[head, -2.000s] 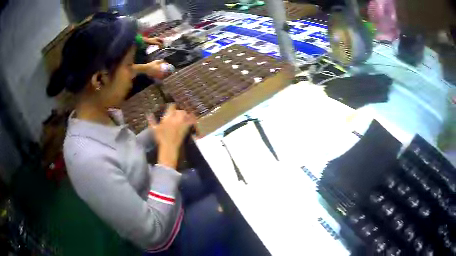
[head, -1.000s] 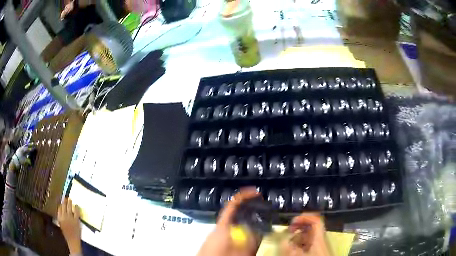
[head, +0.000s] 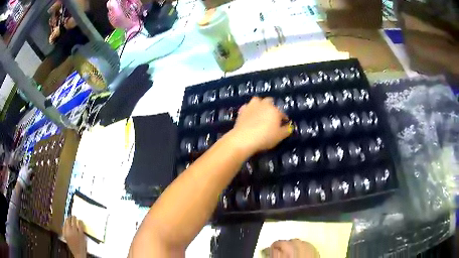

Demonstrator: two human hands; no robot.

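My left hand [head: 261, 126], with a yellow band on one digit, reaches over the black compartment tray [head: 302, 204]. Its fingertips point down into the third row, and what they hold is hidden. Round black units [head: 292, 192] stand on edge in rows. My right hand [head: 291, 249] is curled low at the picture's bottom edge, partly cut off, over a pale yellow release liner [head: 307, 232]. Whether it holds anything cannot be told. A black strip sheet [head: 237, 242] lies beside the liner, left of it.
Stacked black sheets [head: 152, 151] stand left of the tray. A drink cup [head: 224, 45], a fan [head: 91, 68] and loose black sheets [head: 128, 95] are behind. Clear plastic [head: 417, 141] lies right. Another person's hand [head: 74, 234] is at far left, near a brown tray [head: 59, 176].
The view has swung from the neighbour to the black tray. My left hand has moved from the tray's front edge up into the third row. My right hand has dropped lower.
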